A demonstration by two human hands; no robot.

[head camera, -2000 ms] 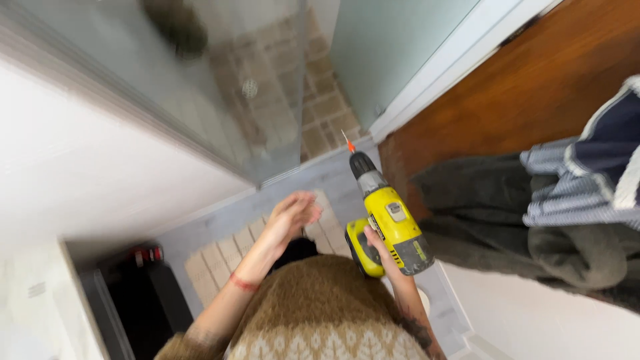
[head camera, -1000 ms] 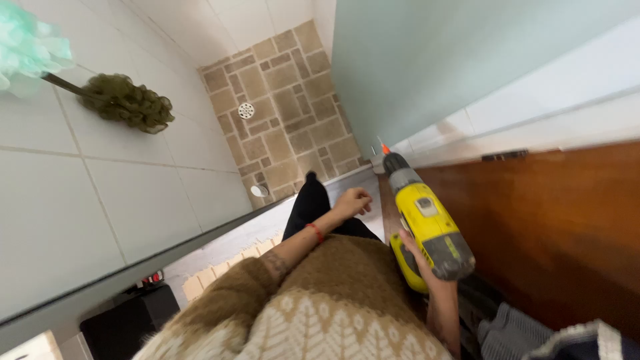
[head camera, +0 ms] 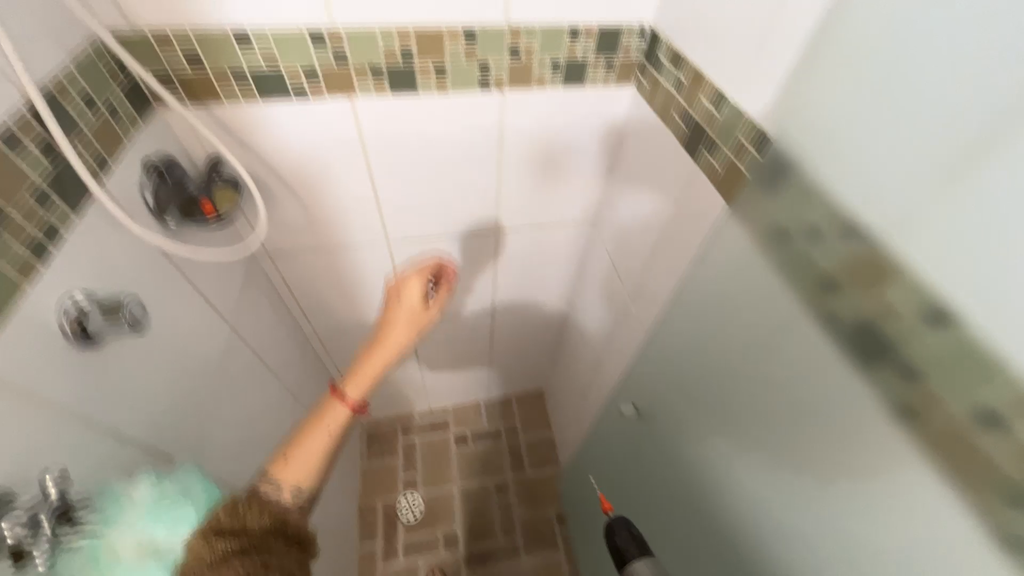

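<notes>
My left hand is raised in front of the white wall tiles, its fingers curled in around something small and dark that is too blurred to name. A red band circles that wrist. At the bottom edge, right of centre, the black chuck of a cordless drill shows, with an orange-collared thin bit pointing up and left. The drill's body and my right hand lie below the frame.
A frosted glass panel stands at the right. On the left are a looped white shower hose, a wall holder, chrome fittings and a mint bath puff. A round drain sits in the brown tiled floor.
The view has swung up to the shower walls. My left hand has risen from near my body and is stretched out ahead. My right hand, earlier on the drill's grip, has left the view.
</notes>
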